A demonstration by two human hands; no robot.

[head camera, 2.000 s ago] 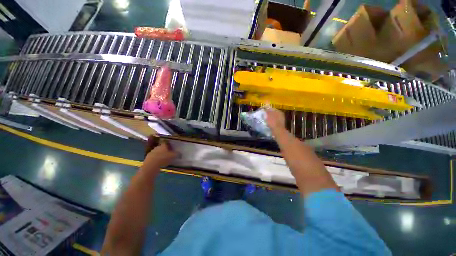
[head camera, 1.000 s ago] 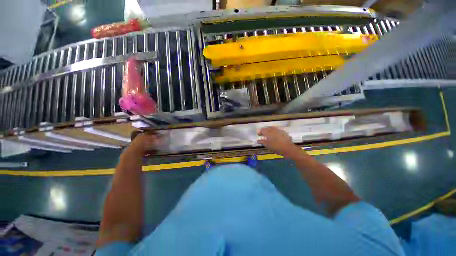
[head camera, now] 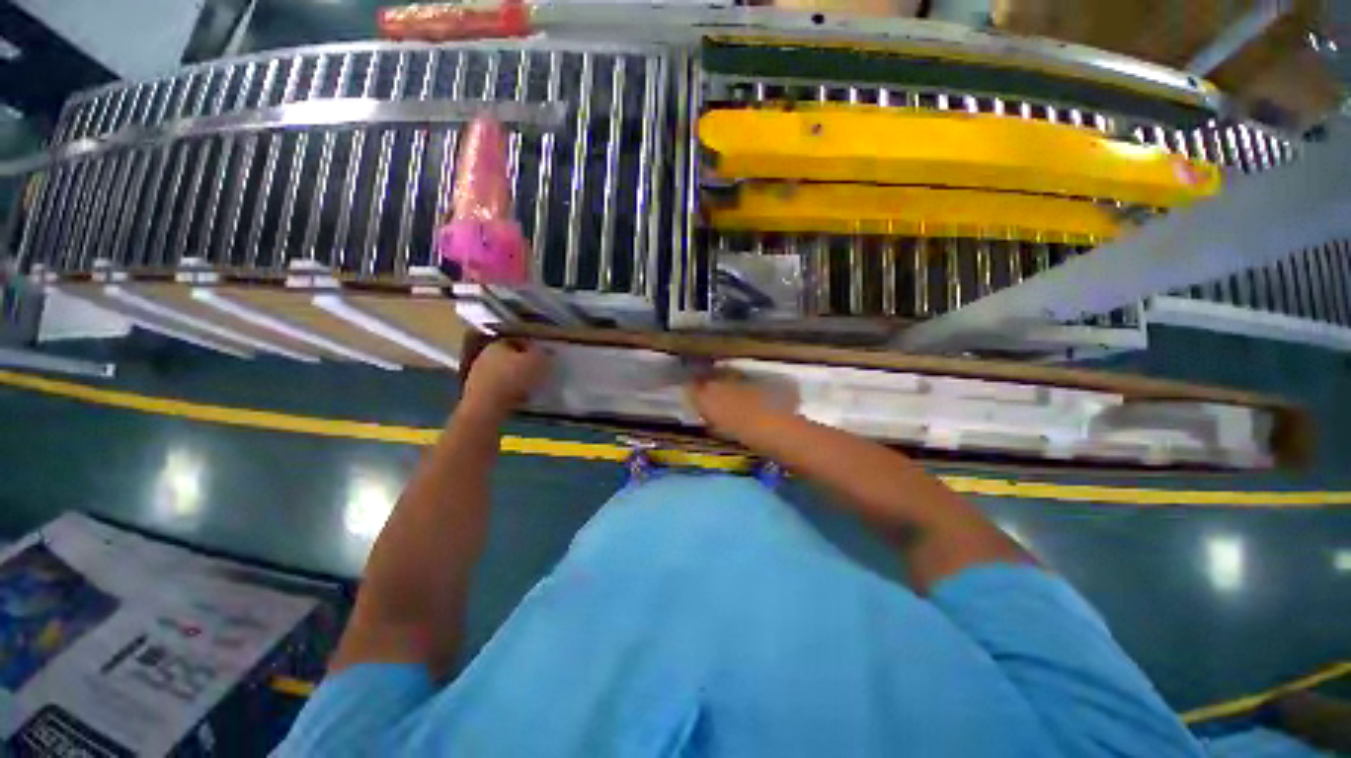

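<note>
A long, narrow open carton (head camera: 1292,438) stands alongside the rollers in front of me, with a white moulded foam cushion (head camera: 889,403) along its top opening. My left hand (head camera: 508,373) is at the carton's left end, its fingertips down inside the rim and hidden. My right hand (head camera: 729,403) is on the foam left of the carton's middle; its fingers are blurred and I cannot tell if they grip. A small clear accessory bag (head camera: 762,284) with dark contents lies on the rollers behind the carton.
Yellow guide bars (head camera: 948,156) lie over the roller conveyor (head camera: 341,170). A pink-wrapped tool (head camera: 482,215) rests on the left rollers, a red-wrapped bar (head camera: 452,19) beyond. Brown cartons (head camera: 348,323) stand at the conveyor's left front edge. A printed carton (head camera: 163,637) is at lower left.
My right hand has let go of the accessory bag on the rollers, come down to the foam, then moved left along it. My left hand has stayed at the carton's left end.
</note>
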